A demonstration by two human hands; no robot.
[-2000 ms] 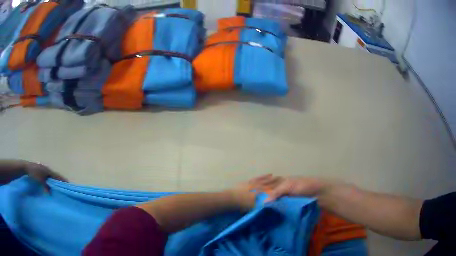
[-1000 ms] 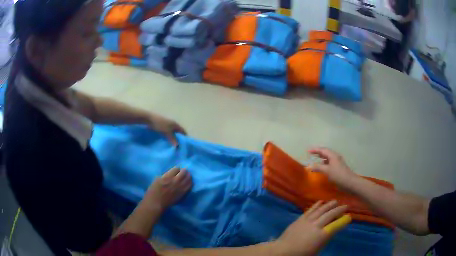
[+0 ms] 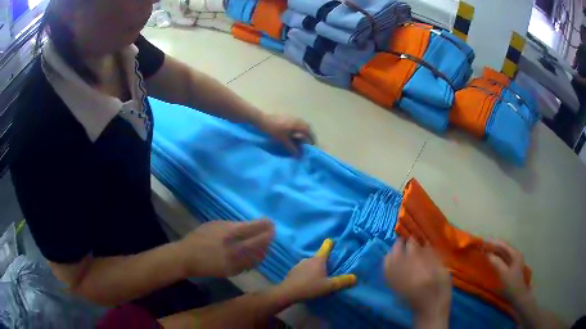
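A long blue fabric piece (image 3: 257, 173) lies in pleated layers, with an orange border panel (image 3: 443, 238) at its right end. My left hand (image 3: 315, 276) comes from the lower left, with yellow tape on two fingers. Its fingers are apart at the near side of the blue folds. My right hand (image 3: 417, 273) is blurred over the near edge of the orange panel, fingers curled; its grip is hidden. A coworker's hand (image 3: 507, 270) is on the orange panel at right.
A coworker at left has one hand (image 3: 289, 132) on the far blue edge and another above the near folds. Strapped orange-and-blue bundles (image 3: 421, 64) and grey-blue bundles (image 3: 328, 48) stand across the back of the cream table (image 3: 360, 138). Plastic wrap (image 3: 32, 289) shows lower left.
The view has swung left. The orange panel now lies spread at the right end. My left hand has moved from the orange panel leftward onto the blue; my right hand has come into view.
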